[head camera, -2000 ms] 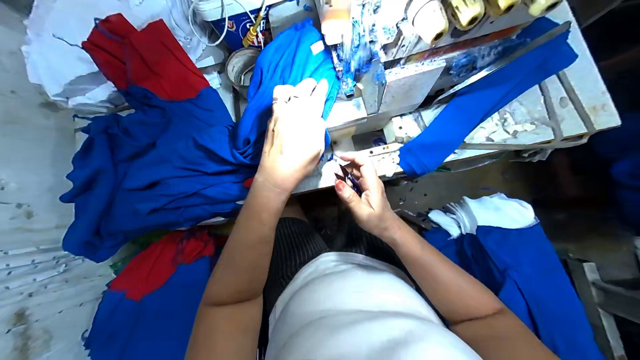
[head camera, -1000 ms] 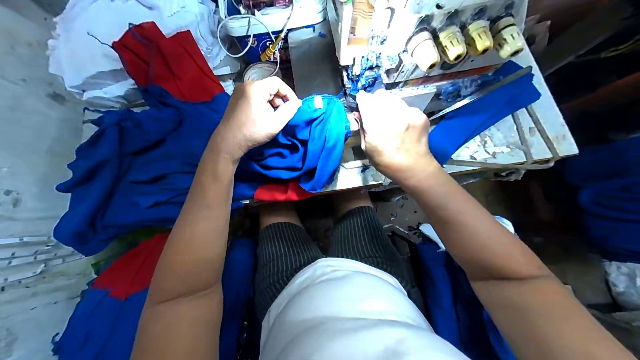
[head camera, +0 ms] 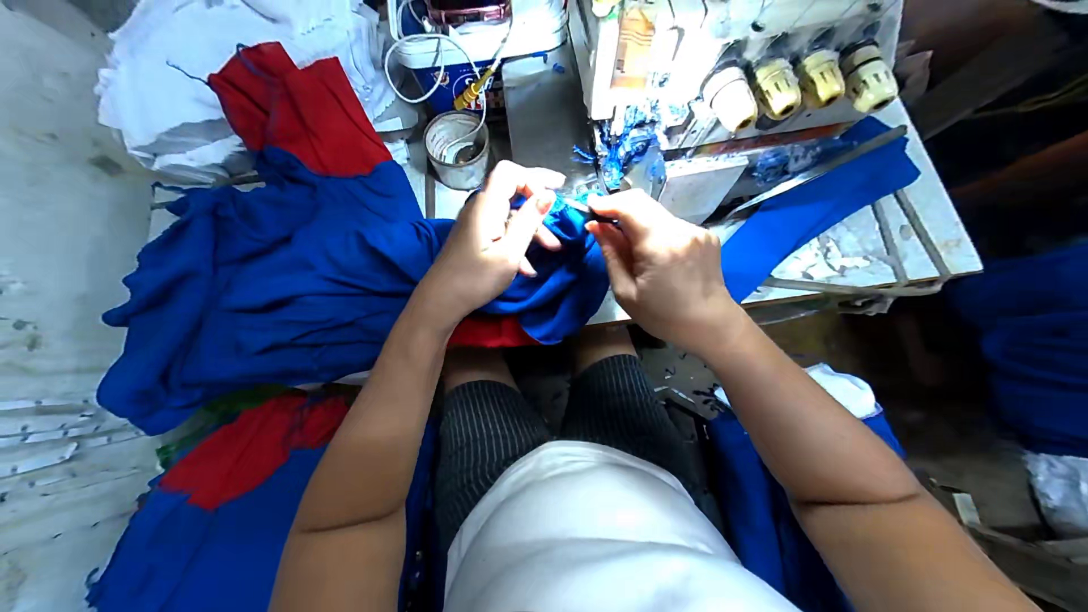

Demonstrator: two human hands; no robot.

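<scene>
Blue fabric with red parts spreads over the left of the sewing table, and its bunched right end lies under both hands. My left hand pinches the lit edge of this blue fabric between thumb and fingers. Close by on the right, my right hand grips a small dark tool with a thin tip, perhaps thread snips, at the same edge. Just beyond the hands stands an overlock-type sewing machine, with blue thread scraps around its needle area. A blue fabric strip lies right of it.
A metal can and a blue and white bucket stand behind the hands. Yellowish thread cones or knobs line the machine front. White cloth is piled at the back left. More blue and red fabric hangs below the table's left side.
My left hand has moved from the blue fabric's left side to its upper edge, beside my right hand. My right hand has shifted from beside the machine onto the fabric edge.
</scene>
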